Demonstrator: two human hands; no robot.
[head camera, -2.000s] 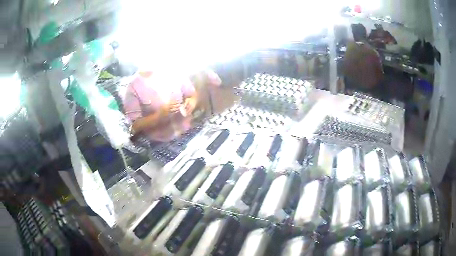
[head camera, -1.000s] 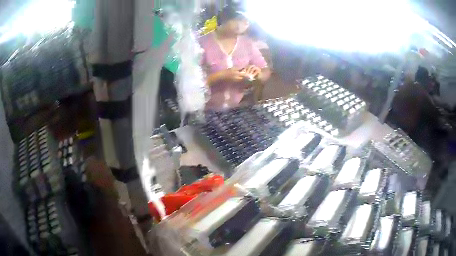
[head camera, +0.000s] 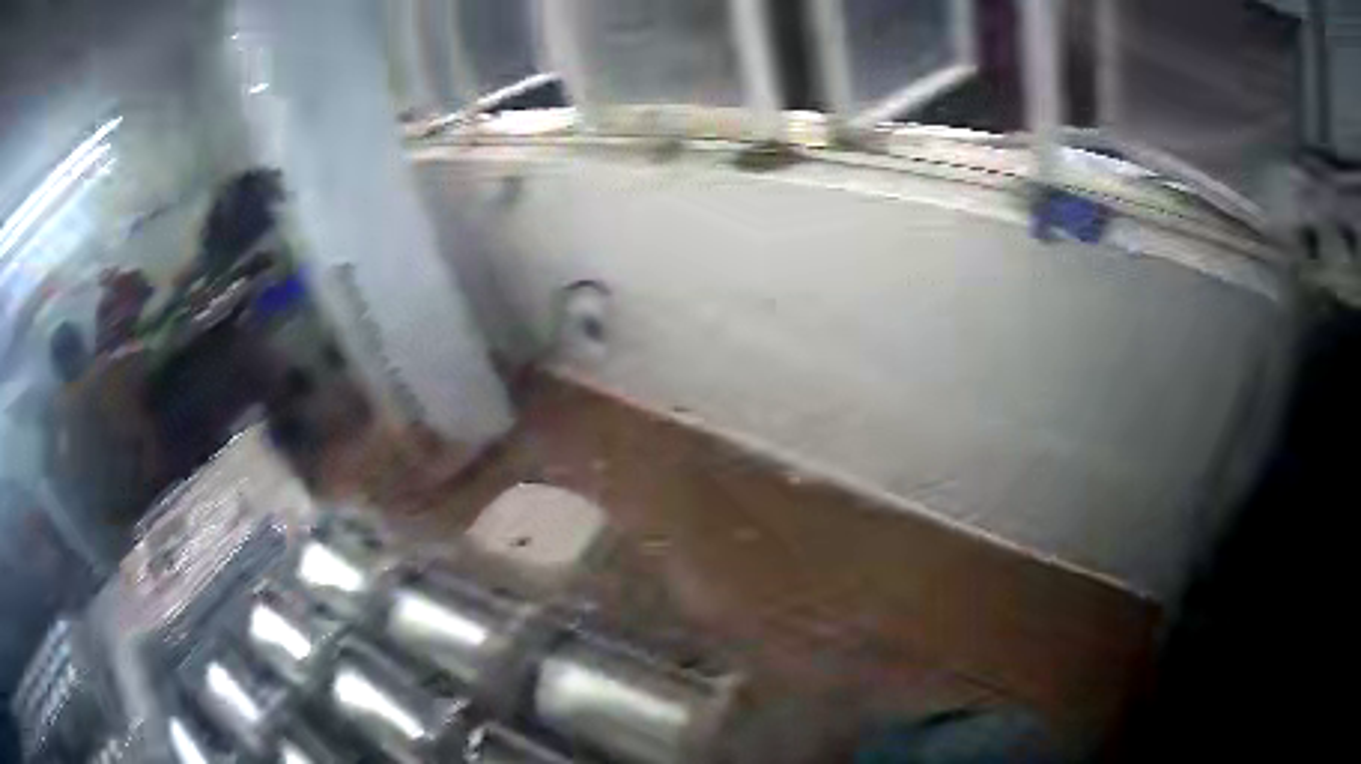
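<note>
A clear tray of battery units, silver-white blocks with dark edges in rows, is large and near at the lower left. It looks raised above the table, but what holds it up is hidden. Neither my left hand nor my right hand shows. The picture is blurred, so fine detail on the units cannot be told.
A worktable with trays lies at the left. A white stool stands on the brown floor beyond the tray. A white pillar, a pale wall under windows, and a blurred person at far left also show.
The view has swung right, from the tables and the person in pink to the wall, floor and stool. The near tray of units now shows only at the lower left.
</note>
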